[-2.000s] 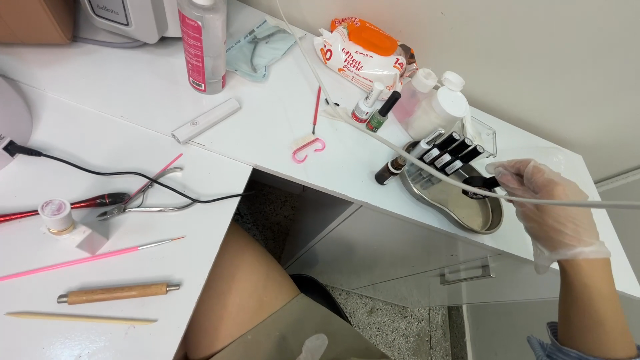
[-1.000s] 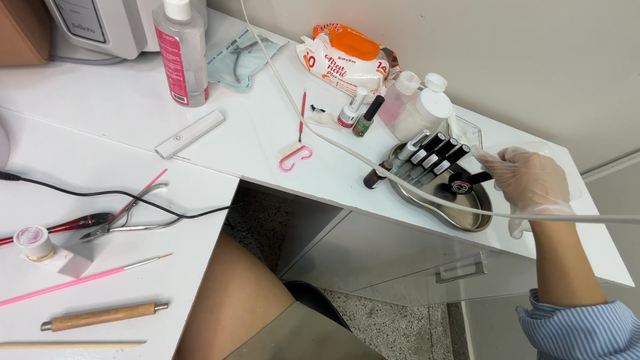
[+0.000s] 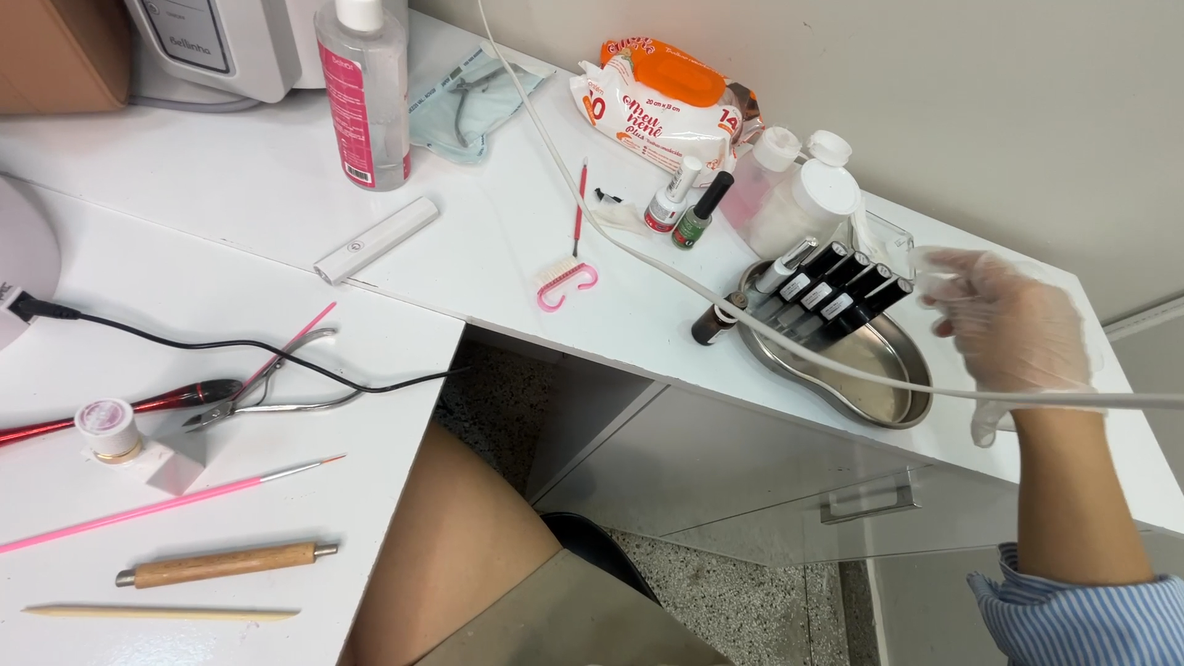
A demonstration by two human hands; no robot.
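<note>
My right hand (image 3: 1022,324), in a clear glove, is over the right end of the white counter, just right of a steel kidney tray (image 3: 911,370). Several black-capped bottles (image 3: 837,287) lean in a row in that tray, beside a bottle with a silvery cap (image 3: 786,265). The hand's fingers are partly apart, with nothing seen between them. A small dark bottle (image 3: 717,321) stands against the tray's left side. Two nail polish bottles, one red and white (image 3: 672,196) and one green with a black cap (image 3: 700,215), stand farther back. My left hand is out of view.
A white cable (image 3: 638,254) crosses above the counter and tray. Behind are a wipes pack (image 3: 661,111), a pink-labelled bottle (image 3: 363,111) and pump-type white containers (image 3: 805,199). A pink nail brush (image 3: 564,280) lies mid-counter. At left lie nippers (image 3: 268,393), a wooden-handled tool (image 3: 227,562) and a black cord (image 3: 203,345).
My right hand has let go of a black-capped bottle, which now leans in the tray with the others. The hand has drawn slightly away to the right.
</note>
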